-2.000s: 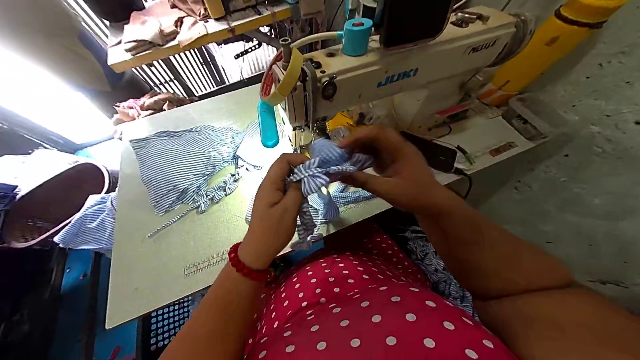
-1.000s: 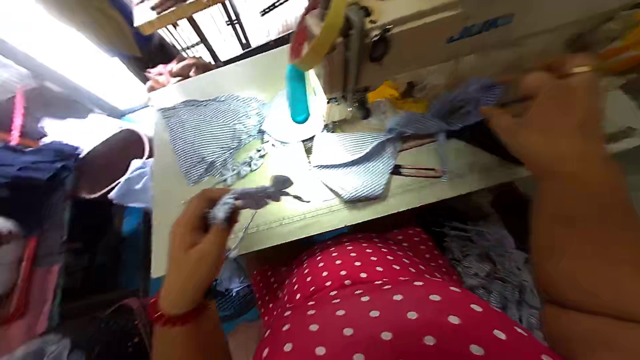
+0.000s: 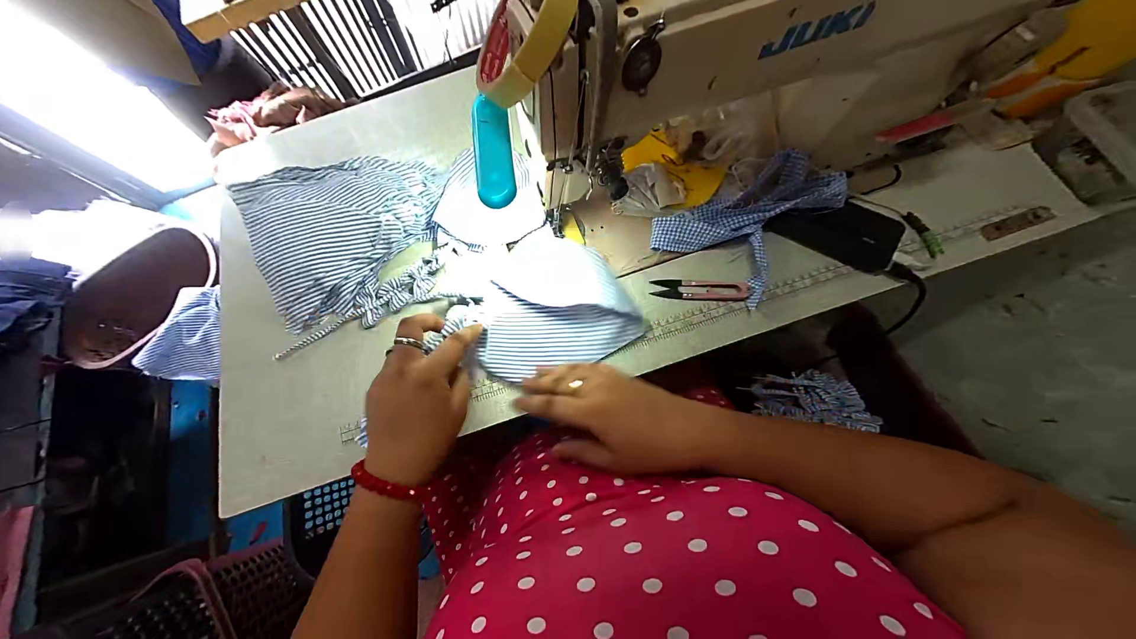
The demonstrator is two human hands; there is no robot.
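Observation:
My left hand [image 3: 422, 399] pinches a bunched striped strip of cloth at the near edge of the sewing table. Against the left edge of a blue-and-white striped fabric piece [image 3: 559, 333] this strip lies, in front of the needle area. My right hand [image 3: 612, 413] is at the near edge of that piece, fingers extended and blurred; whether it grips the cloth is unclear. A larger gathered striped piece [image 3: 328, 231] lies flat to the left, with a twisted striped cord [image 3: 399, 293] below it. Thread snips [image 3: 701, 290] rest on the table to the right.
The Juki sewing machine [image 3: 710, 62] stands behind, with a turquoise-handled tool [image 3: 493, 151] hanging at its head. Blue checked cloth [image 3: 745, 209] lies partly over a black device [image 3: 839, 232]. A brown bin [image 3: 142, 293] stands left; striped strips [image 3: 812, 399] lie below the table at right.
My right hand has moved from the checked cloth at the right to the striped piece. My left hand has moved rightward to that piece's left edge. The checked cloth now lies released on the table.

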